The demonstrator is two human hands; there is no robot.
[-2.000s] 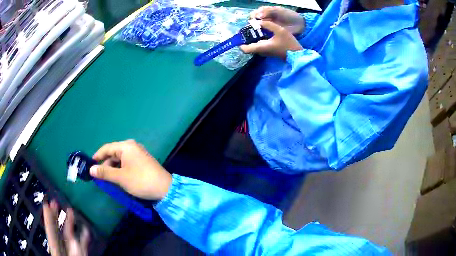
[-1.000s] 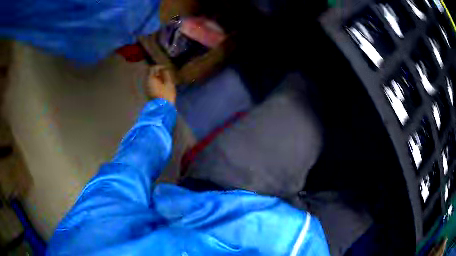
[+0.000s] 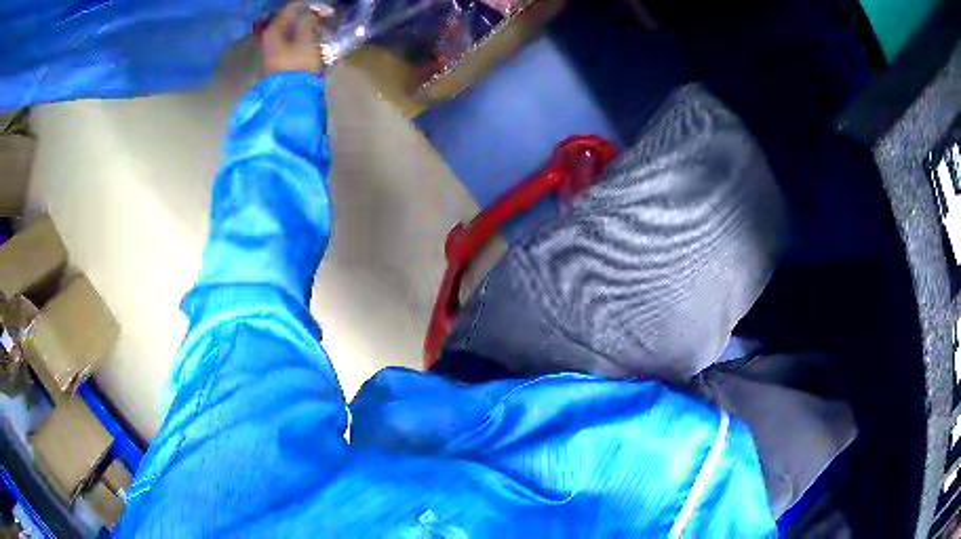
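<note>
My left hand (image 3: 294, 38) is at the top left, at the end of my outstretched blue sleeve. Its fingers are curled at the edge of crinkled clear plastic (image 3: 344, 34) and appear to pinch it. The plastic reaches into an open cardboard box (image 3: 474, 53), cut off by the top edge. Dark and reddish contents show faintly through it. My right hand is not visible.
A red curved bar (image 3: 510, 208) stands beside my grey-clad leg (image 3: 653, 242). The black tray's rim (image 3: 919, 211) runs down the right edge. Another person's blue smock (image 3: 126, 47) is top left. Cardboard boxes (image 3: 72, 332) lie at the left.
The view has swung from the green bench down to the floor side. My left hand has moved up to the box and plastic. The watch seen earlier in a hand is out of view.
</note>
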